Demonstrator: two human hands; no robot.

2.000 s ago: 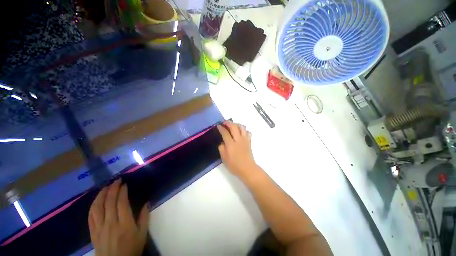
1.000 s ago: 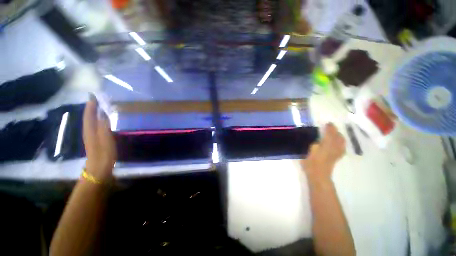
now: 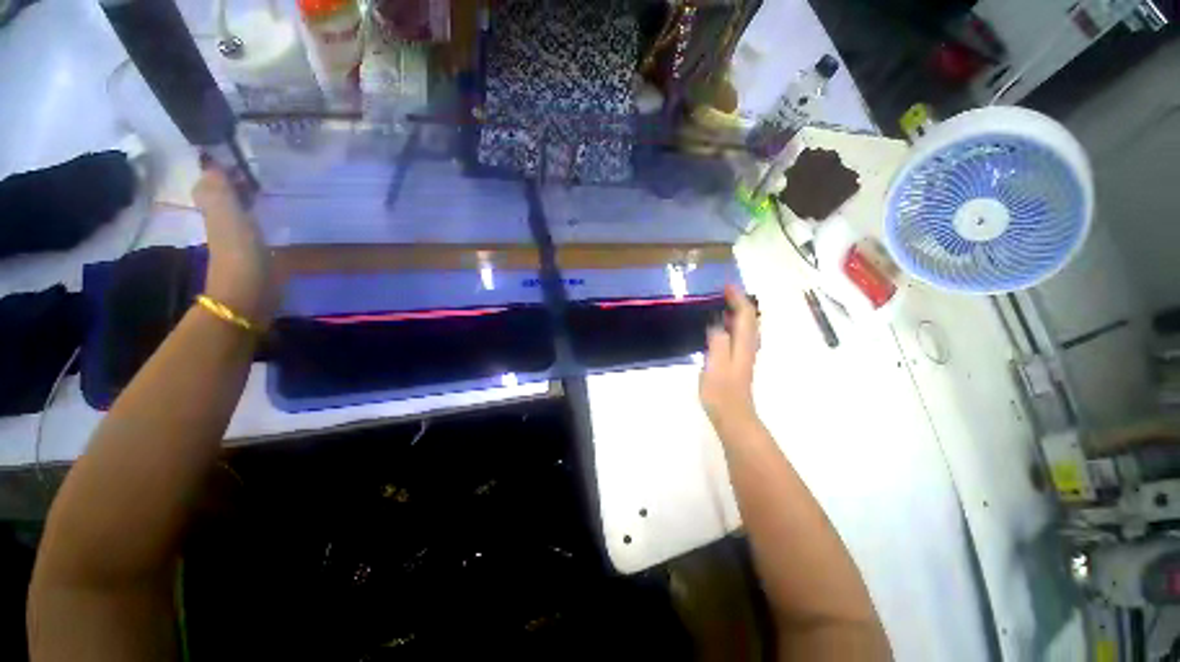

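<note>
The clear bluish sewing template (image 3: 388,282) lies across the front of the white table, with a brown strip, pink lines and a dark hinge band down its middle. Long black fabric strips (image 3: 414,349) lie along its near edge. My left hand (image 3: 237,246) is at the template's left end, fingers pointing away from me and blurred; it holds that edge. My right hand (image 3: 732,362) holds the right end, with its fingers along the edge. The undersides of both hands' grips are hidden.
Black fabric piles (image 3: 65,201) lie at left, beside a dark slab (image 3: 153,304) on a blue pad. A dark tumbler (image 3: 168,71) and orange-capped bottle (image 3: 334,39) stand behind. At right are a brown cloth (image 3: 819,182), red packet (image 3: 868,274), small dark tool (image 3: 822,318) and fan (image 3: 990,201).
The view has swung from the right side to the whole template. My left hand has gone from the strip near the middle to the left end. My right hand stays at the right end.
</note>
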